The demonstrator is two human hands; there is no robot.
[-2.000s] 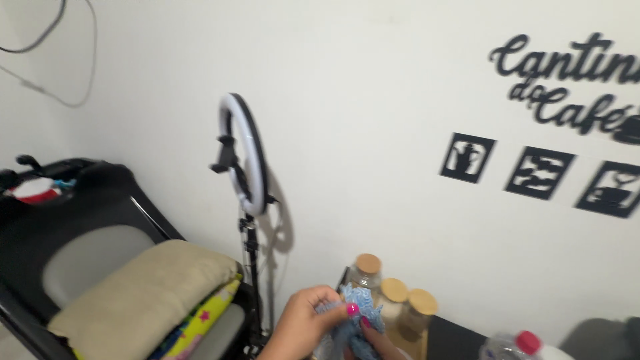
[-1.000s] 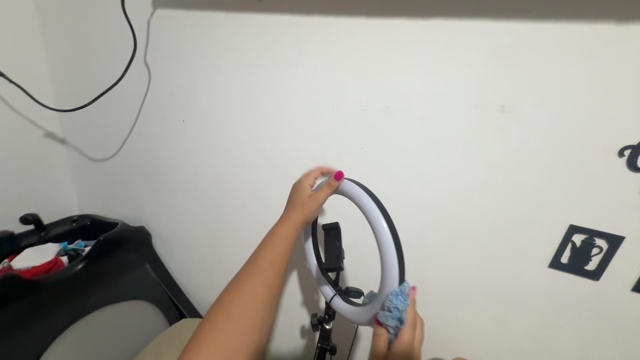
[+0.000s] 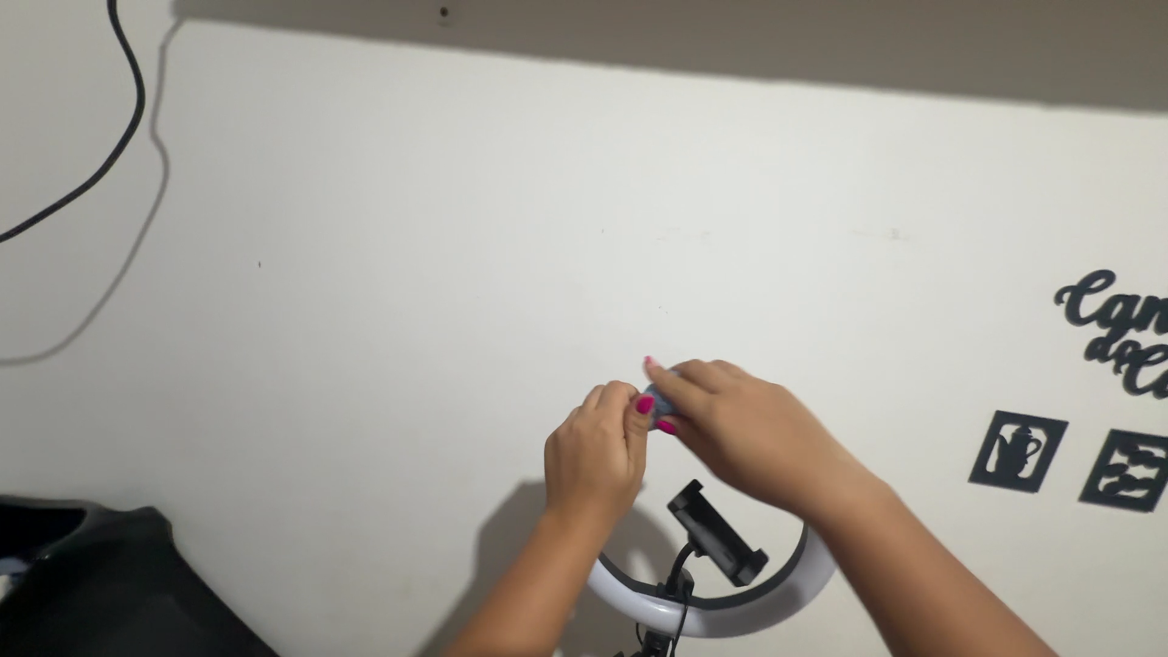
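Note:
A white ring light (image 3: 721, 620) with a black rim stands low in the middle of the view, its upper part hidden behind my hands. Inside the ring is a black phone holder (image 3: 718, 534) on a bent neck, tilted. My left hand (image 3: 595, 449) is closed at the top left of the ring, thumb toward the other hand; it seems to grip the rim, though the contact is hidden. My right hand (image 3: 730, 424) holds a blue cloth (image 3: 659, 403), bunched between its fingers, right beside the left thumb.
Behind the ring light is a white wall (image 3: 411, 274) with a black cable (image 3: 137, 100) at upper left. Black cut-out wall plaques (image 3: 1017, 452) and black lettering (image 3: 1118, 310) are at right. Part of a black chair-like object (image 3: 109, 584) shows at lower left.
My right hand has moved with the blue cloth from the ring's lower right to its top, beside my left hand. Two seconds ago both hands were at the cloth, away from the ring light.

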